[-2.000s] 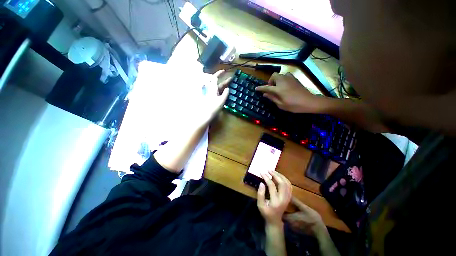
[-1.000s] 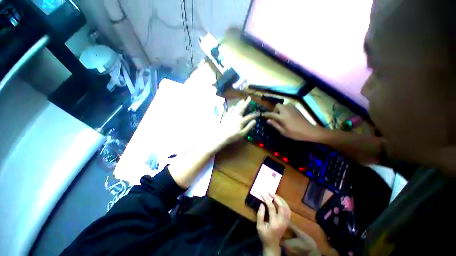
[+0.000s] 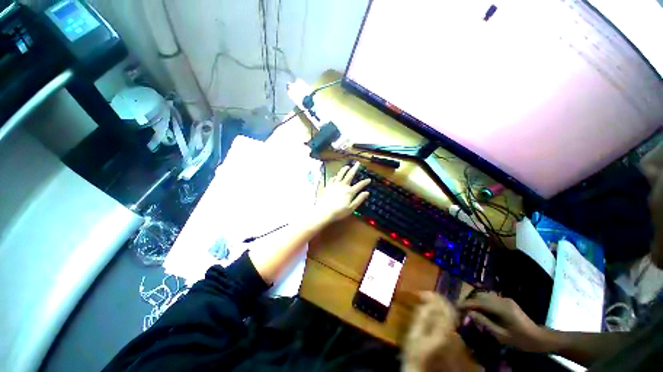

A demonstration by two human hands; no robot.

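My left hand (image 3: 340,197) rests palm down over the left end of the black backlit keyboard (image 3: 407,218), fingers apart and holding nothing. A smartphone (image 3: 382,280) with a bright whitish screen lies on the desk in front of the keyboard, untouched. My right hand (image 3: 430,330) is blurred at the lower edge, right of the phone; its fingers and any contents cannot be told. A large monitor (image 3: 494,87) with a pale pinkish-white screen stands behind the keyboard.
Another person's hand (image 3: 509,320) reaches in from the right, beside my right hand. Overexposed white sheets (image 3: 232,196) lie under my left forearm. A handwritten sheet (image 3: 578,283) lies at right. A power adapter (image 3: 323,138) and cables are behind the keyboard. A machine with a blue display (image 3: 76,20) stands upper left.
The view has shifted, showing more monitor. The other person's hand has left the keyboard and is now lower right. My right hand has moved off the phone to the right. My left hand stays at the keyboard.
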